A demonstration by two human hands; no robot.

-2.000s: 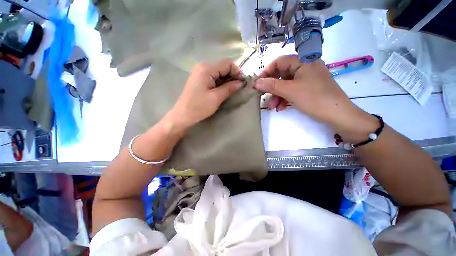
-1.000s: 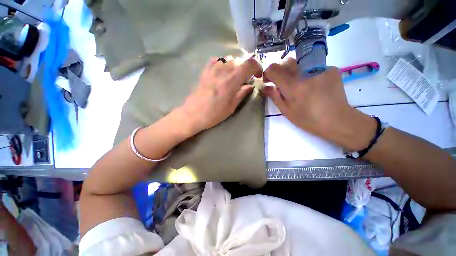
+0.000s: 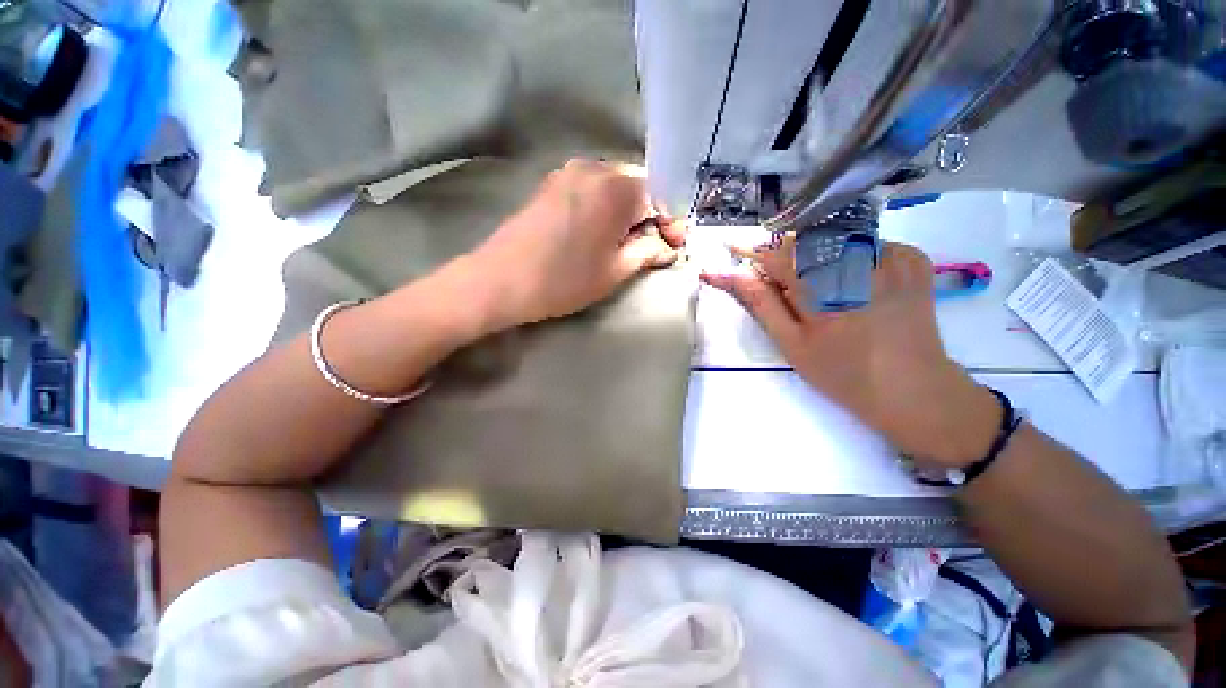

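Observation:
The khaki cloth (image 3: 538, 417) lies over the white table and hangs slightly over its front edge. My left hand (image 3: 578, 249) is on the cloth, its fingertips pinching the cloth near its right edge, just below the sewing machine's needle area (image 3: 726, 195). My right hand (image 3: 861, 323) is just right of the cloth edge, fingertips close to my left fingertips and partly hidden by the grey machine knob (image 3: 838, 262). Whether the right fingers grip the edge cannot be told. The white machine head (image 3: 928, 81) stands above my right hand.
A pink and blue tool (image 3: 961, 278) and a printed label (image 3: 1072, 327) in clear plastic lie right. Blue sheet material (image 3: 118, 202) and grey scraps (image 3: 175, 222) lie left. A ruler strip (image 3: 807, 524) runs along the front edge. Crumpled khaki cloth (image 3: 451, 565) is by the lap.
The view has shifted, with more of the machine head showing. Both hands stay near the needle area. The right hand was by the cloth edge and is now slightly apart from the left.

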